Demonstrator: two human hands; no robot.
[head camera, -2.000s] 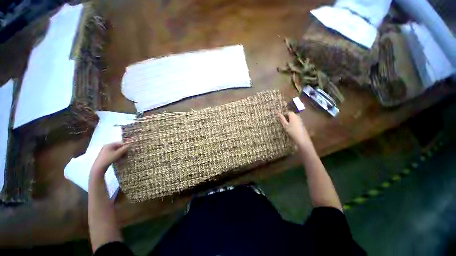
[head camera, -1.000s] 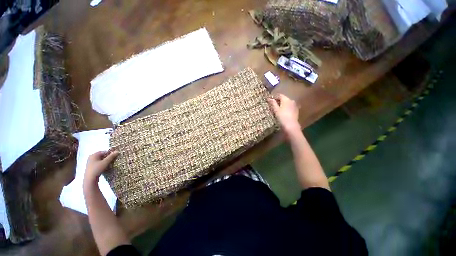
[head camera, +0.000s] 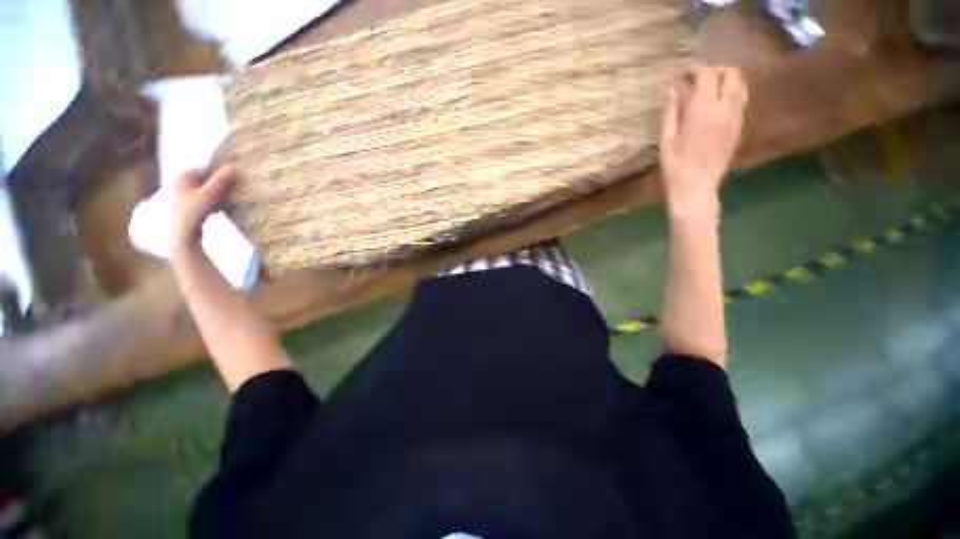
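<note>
A stack of tan-brown woven fabric panels (head camera: 453, 137) lies on the brown table in front of me, blurred by motion. My left hand (head camera: 202, 200) is at the stack's left edge, over a white paper piece (head camera: 193, 121), with thumb and fingers apart. My right hand (head camera: 705, 116) is at the stack's right end, fingers bent over the edge; whether it grips any ply cannot be told. The long white paper pattern (head camera: 258, 23) lies beyond the stack's upper left, cut off by the picture's top.
The silver metal tool (head camera: 797, 21) shows partly at the top right. Another dark bundle (head camera: 116, 63) with white paper (head camera: 37, 74) stands at the left. The table's front edge crosses below the stack. The green floor has yellow-black tape (head camera: 784, 279).
The view has tilted down, so the stack and papers sit higher in the picture. My right hand's fingers are now more spread and bent at the stack's right end.
</note>
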